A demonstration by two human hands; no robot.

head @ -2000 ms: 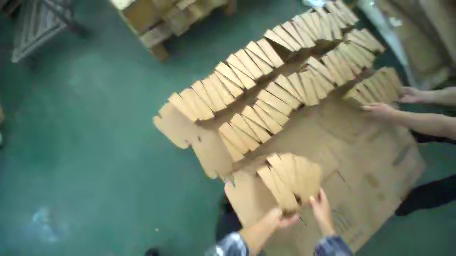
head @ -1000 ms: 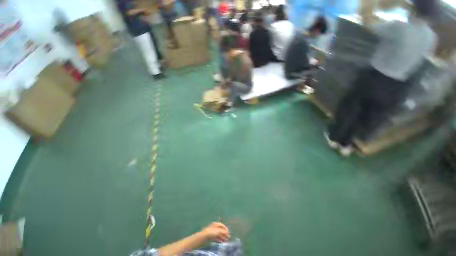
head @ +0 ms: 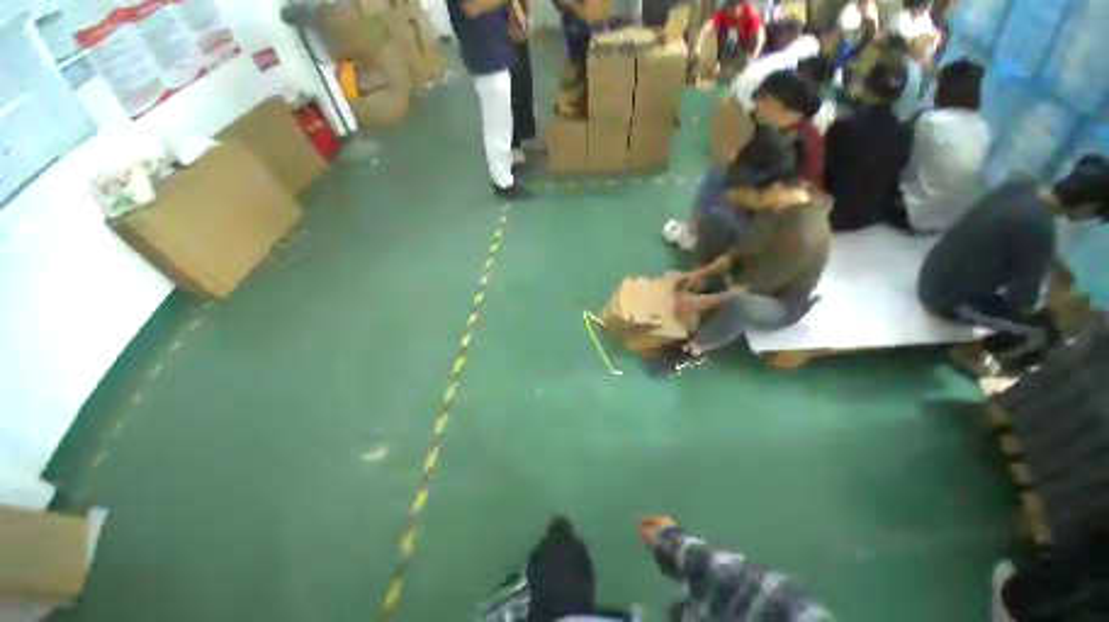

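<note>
My right hand (head: 657,527) is at the bottom centre, small and blurred, at the end of a grey patterned sleeve. No object shows in it, and its fingers are too unclear to tell open or shut. My left hand is not in view; only a bit of patterned sleeve shows at the bottom edge. A dark shoe or trouser leg (head: 561,574) is between the sleeves. Nearest on the green floor ahead is a stack of brown cardboard blanks (head: 645,310) in front of a seated person, whose hands are on it.
Several people sit on a low white surface (head: 870,292) at the right. Dark stacked goods (head: 1058,413) stand on a pallet at far right. Yellow-black tape (head: 459,358) crosses the floor. Large cartons (head: 213,231) lean at the left wall. People stand by stacked cartons (head: 630,109) behind.
The cardboard-topped work surface and folded boxes have left the picture. The view has swung to the room, then further right. My left hand has gone out of view; my right hand shows again.
</note>
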